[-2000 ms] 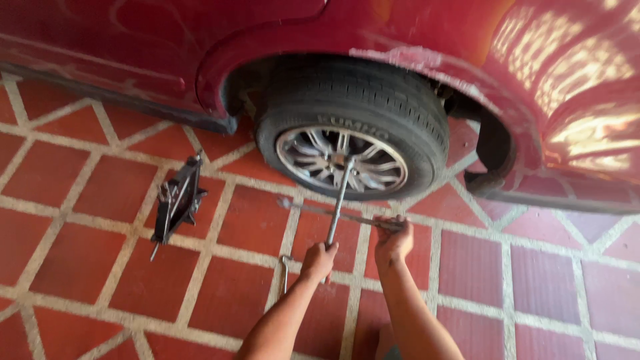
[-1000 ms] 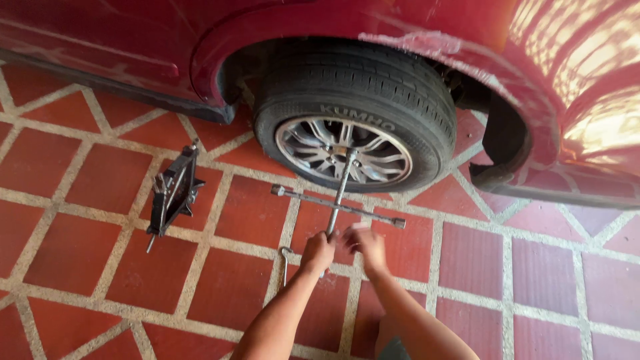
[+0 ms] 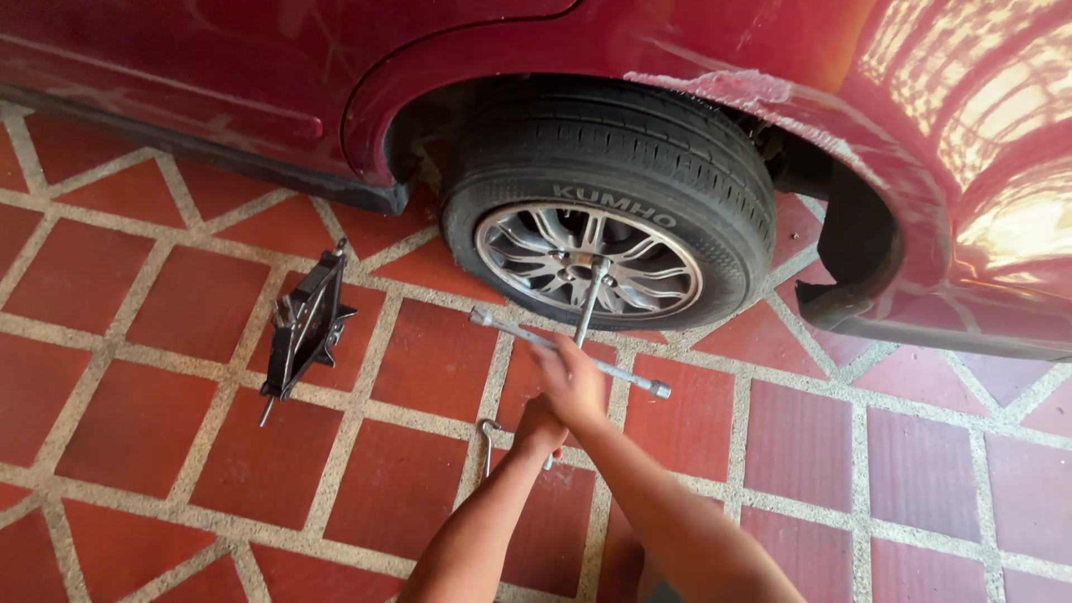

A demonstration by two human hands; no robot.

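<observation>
A four-way lug wrench [image 3: 591, 301] reaches from the hub area of an alloy wheel [image 3: 536, 251] toward me, its far socket end at a lug position. My left hand [image 3: 540, 425] is closed around the near arm of the wrench. Just above it, my right hand [image 3: 572, 383] lies at the crossing of the bars; it is blurred and partly covers the wrench, so its grip is unclear. The cross bar slants across, one socket at the left and another at the right. The tyre [image 3: 729, 209] stands under the wheel arch.
A black scissor jack [image 3: 306, 327] rests on the red tile floor [image 3: 193, 293] at the left. A hooked metal rod [image 3: 487, 444] lies beside my left forearm. The red car body [image 3: 209, 75] with a scraped wheel-arch edge [image 3: 745, 86] spans the top.
Two seconds ago my right hand was at the right end of the cross bar; now it is at the crossing near my left hand. The cross bar has turned.
</observation>
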